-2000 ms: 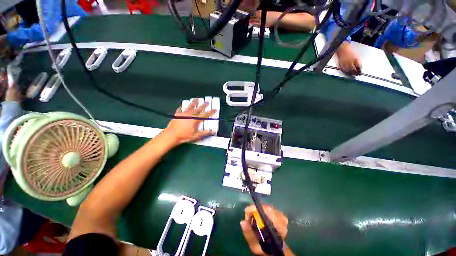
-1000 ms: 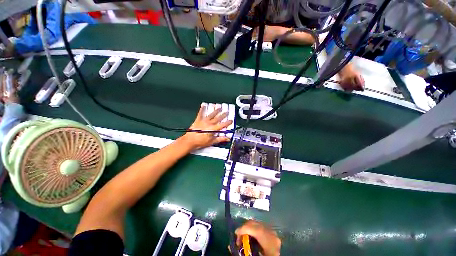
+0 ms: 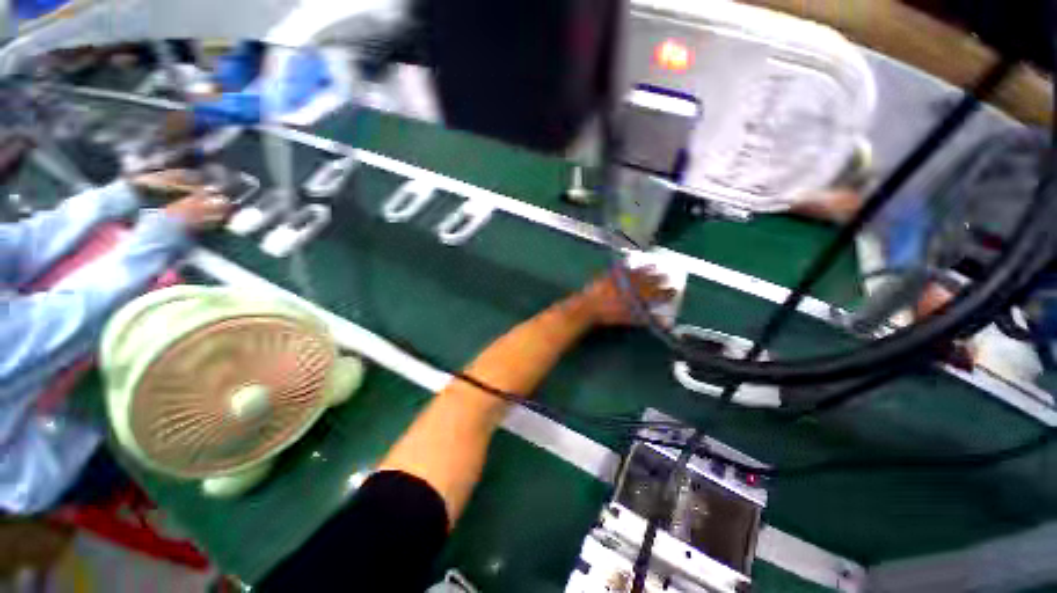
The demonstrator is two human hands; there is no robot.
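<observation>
My left hand (image 3: 620,299) is stretched far out over the green belt. It is blurred and rests on the white strips (image 3: 666,278), partly covering them; whether the fingers grip them cannot be told. A pair of white looped housings (image 3: 728,368) lies on the belt to the right of the hand, partly behind a black cable. The silver screw feeder (image 3: 695,487) stands at the bottom right with a small red light. My right hand and the screwdriver are out of the picture.
A pale green fan (image 3: 232,388) stands at left. Single white housings (image 3: 466,220) lie along the far side of the belt. A person in light blue sleeves (image 3: 104,249) works at far left. Black cables (image 3: 858,371) cross the right side. A large blurred dark object hangs at top centre.
The view has swung, shifting the scene. My left hand and the strips are now farther across the belt, near the far rail. My right hand has left the picture.
</observation>
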